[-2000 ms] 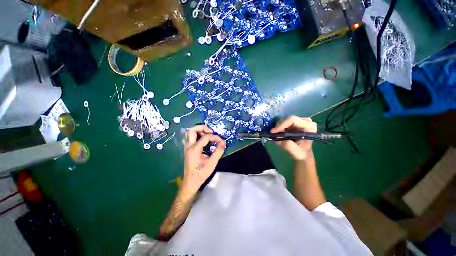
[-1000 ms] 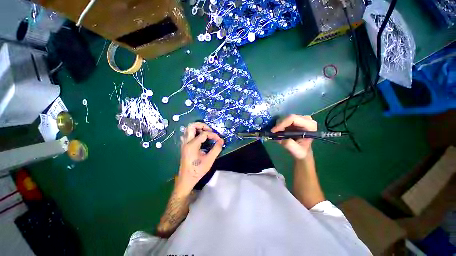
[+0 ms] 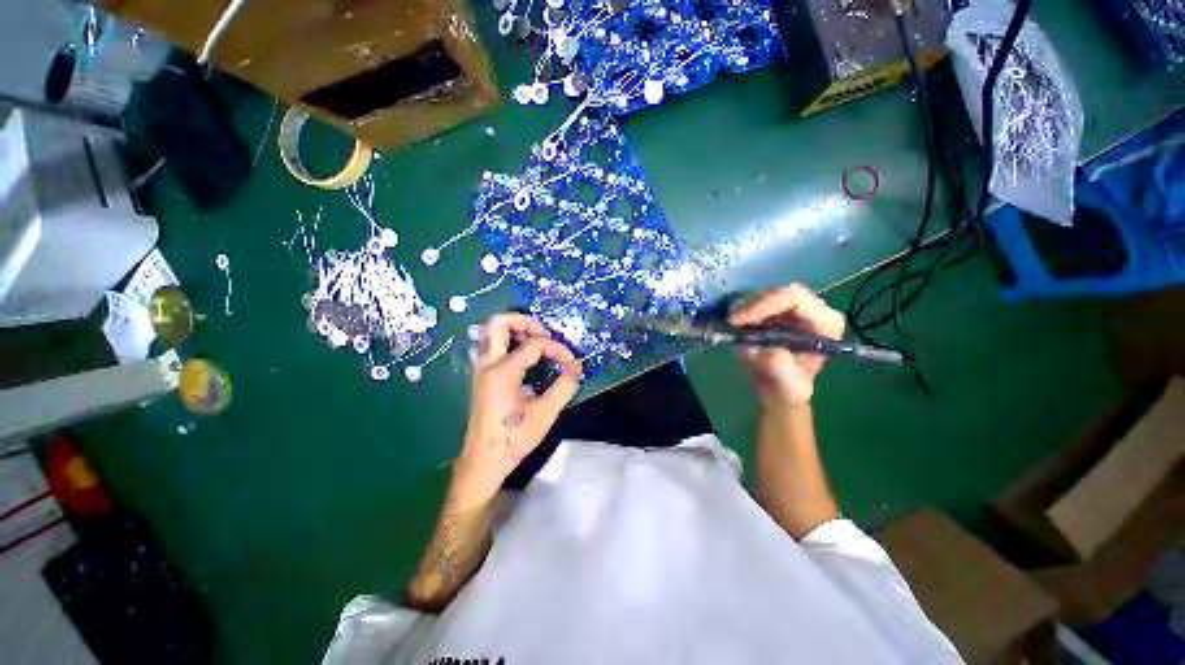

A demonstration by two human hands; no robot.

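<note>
A blue PCB panel (image 3: 585,227) lies flat at the front edge of the green bench, with several white-wired discs trailing off its left side. My left hand (image 3: 515,390) is at the panel's near left corner with thumb and fingertips brought together; what they pinch is too small to tell. My right hand (image 3: 789,344) holds the black soldering iron (image 3: 832,346) like a pen, its slightly blurred front pointing left over the panel's near right part. A pile of wired discs (image 3: 368,301) lies left of the panel.
More blue panels (image 3: 689,50) with discs lie at the back, beside a metal box (image 3: 864,52). A clear plastic bag (image 3: 1020,117), black cables and a red ring (image 3: 860,182) are at the right. A tape roll (image 3: 322,153) touches the wooden box (image 3: 377,65) at the left.
My right hand has moved slightly right, and the iron has tilted, its front end lifting away from the left fingertips. My left hand has barely moved.
</note>
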